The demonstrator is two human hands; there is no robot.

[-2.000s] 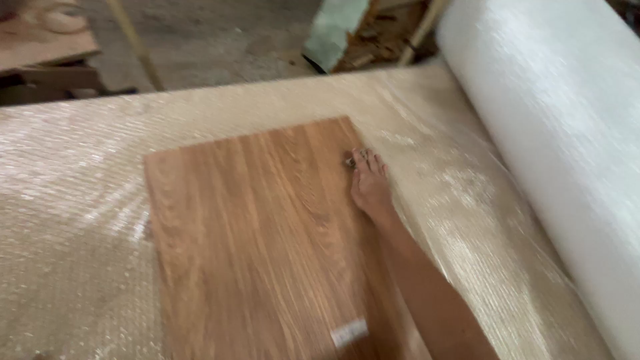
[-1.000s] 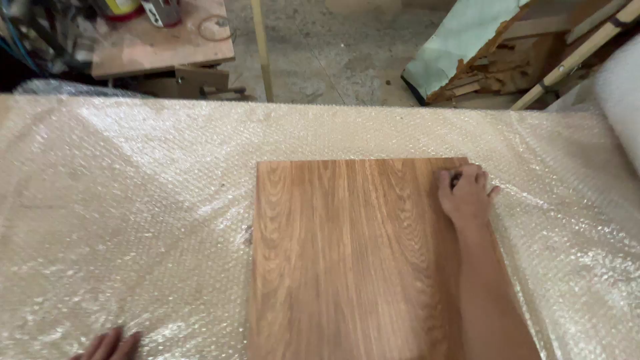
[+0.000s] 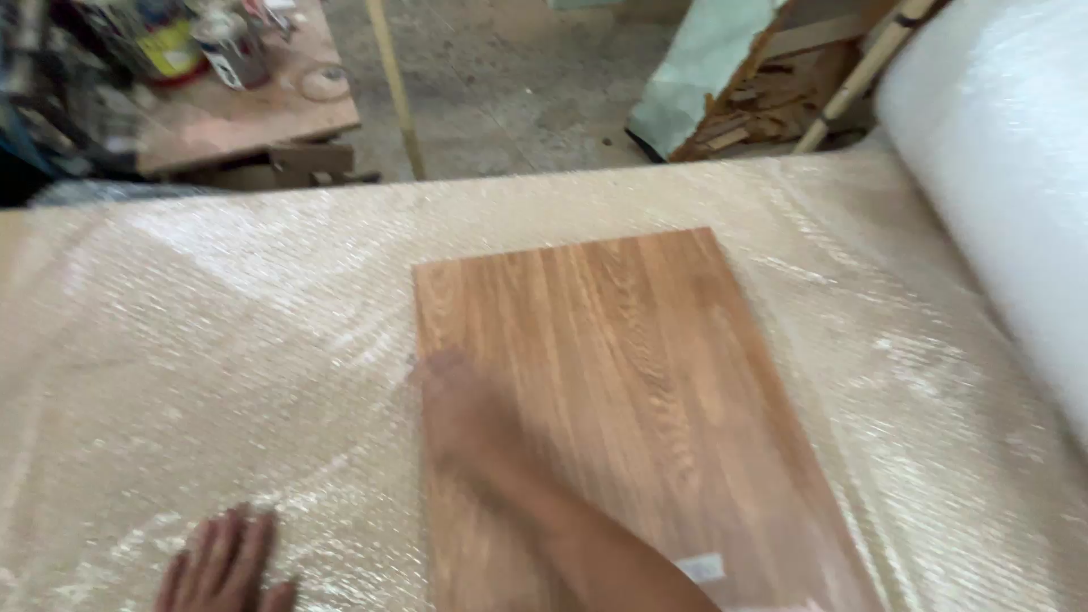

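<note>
A rectangular wood-grain board point(image 3: 629, 365) lies on a sheet of bubble wrap point(image 3: 255, 340) spread over the table. Near its lower part is a small pale label point(image 3: 702, 568). My right hand point(image 3: 463, 404), blurred, is over the board's left edge; whether it holds a small thing cannot be told. At the lower left my left hand point(image 3: 223, 565) rests on the bubble wrap with its fingers apart, holding nothing.
A large roll of bubble wrap point(image 3: 1003, 170) stands at the right. Beyond the table's far edge are a low wooden bench point(image 3: 255, 119) with cans, an upright stick point(image 3: 393, 85), a bamboo pole point(image 3: 858, 81) and a pale green sack point(image 3: 705, 76) by wood scraps.
My right hand has moved from the board's far right corner across to its left edge. My left hand, barely in view a second ago, now shows more fully on the bubble wrap.
</note>
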